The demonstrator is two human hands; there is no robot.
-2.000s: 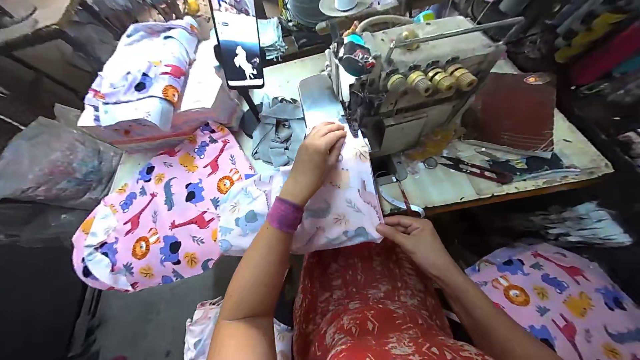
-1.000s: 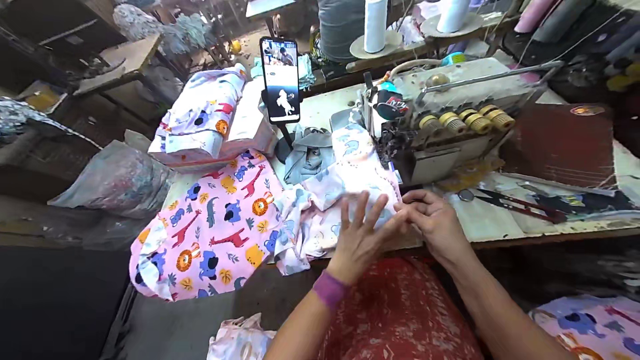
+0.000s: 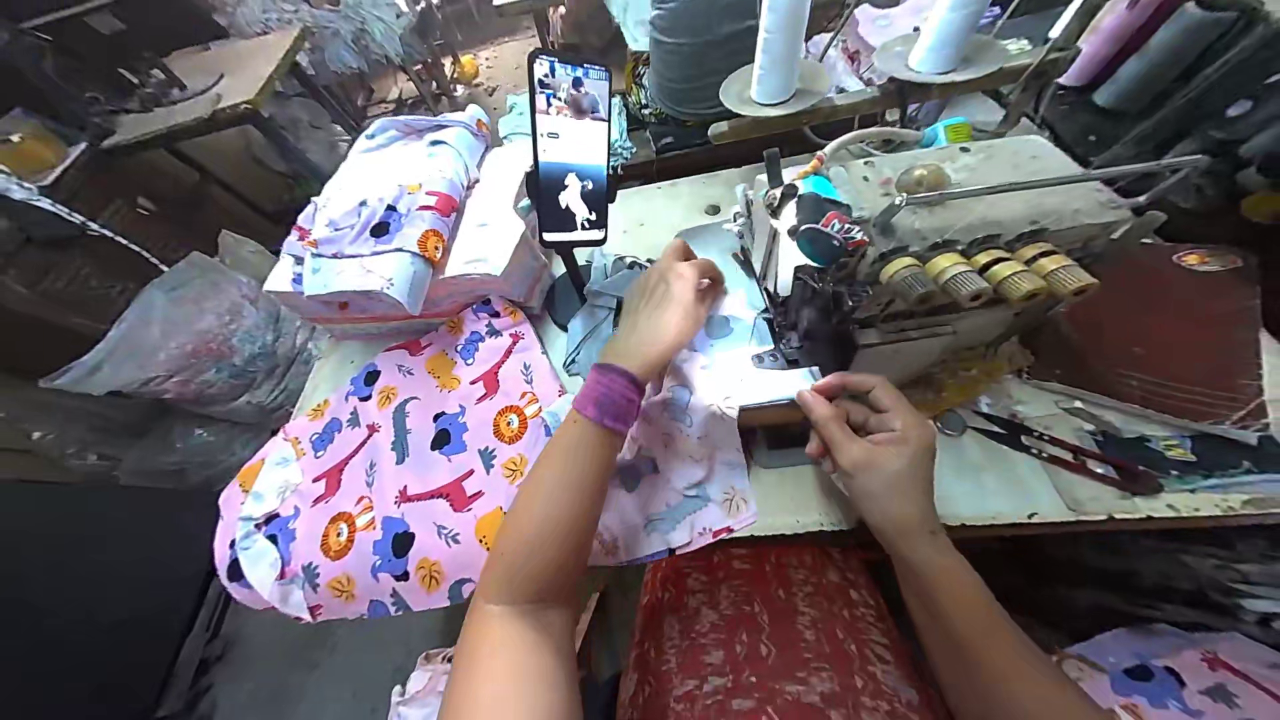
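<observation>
Pale animal-print fabric (image 3: 690, 430) lies on the bed of an overlock sewing machine (image 3: 940, 240) and hangs over the table's front edge. My left hand (image 3: 668, 305), with a purple band at the wrist, rests on the fabric left of the presser foot, fingers curled; whether it grips any cloth cannot be told. Between the thumb and fingers of my right hand (image 3: 870, 440), the fabric's corner is pinched in front of the needle area. Pink animal-print fabric (image 3: 430, 470) spreads over the table to the left of my forearm.
Folded printed fabric (image 3: 385, 200) is stacked behind at the left. A phone (image 3: 571, 150) stands on a holder behind my left hand. Thread snips (image 3: 1060, 450) lie right of my right hand, near a brown folder (image 3: 1160, 330). White thread cones (image 3: 778, 50) stand behind the machine.
My left hand, spread over the fabric's front part one second ago, has moved away from me beside the presser foot. The fabric, bunched then, has its edge laid flatter at the machine.
</observation>
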